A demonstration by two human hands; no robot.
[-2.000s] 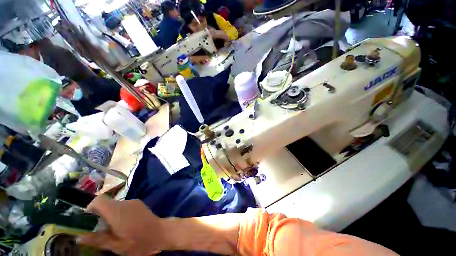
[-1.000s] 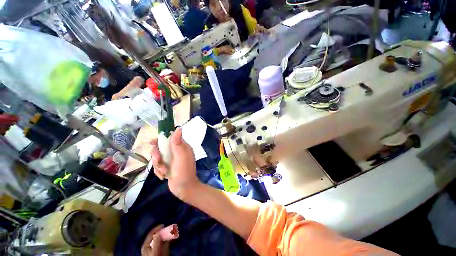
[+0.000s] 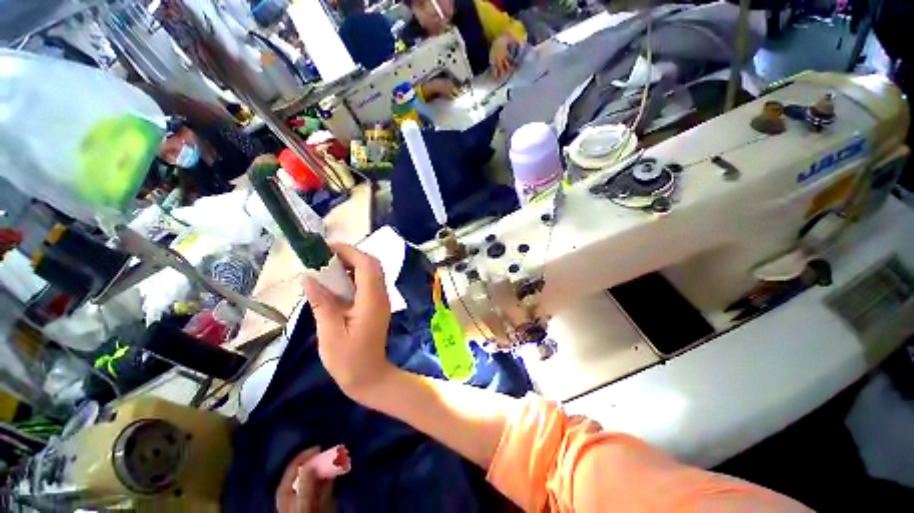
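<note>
My right hand (image 3: 356,326), in an orange sleeve, is raised left of the sewing machine's needle end. It grips the pale handle of a small knife (image 3: 313,252) with a dark-green collar; its narrow upper part points up and left, and the blade is not clear. My left hand (image 3: 301,489) is low, partly cut off by the bottom edge, and holds a pinkish tube (image 3: 331,462). Navy cloth (image 3: 401,456) lies under both hands and at the needle area. A white piece (image 3: 386,263) lies on the navy behind my right hand.
The cream sewing machine (image 3: 692,210) fills the right, with a black flat rectangle (image 3: 661,314) on its bed and a lime-green tag (image 3: 451,343) at its head. A yellowish machine (image 3: 150,456) stands lower left. A hanging bag (image 3: 85,130) is upper left. People sit behind.
My right hand has risen from the lower left, now with the knife in view; over the last second the knife tilted left. My left hand with the pinkish tube has come into view.
</note>
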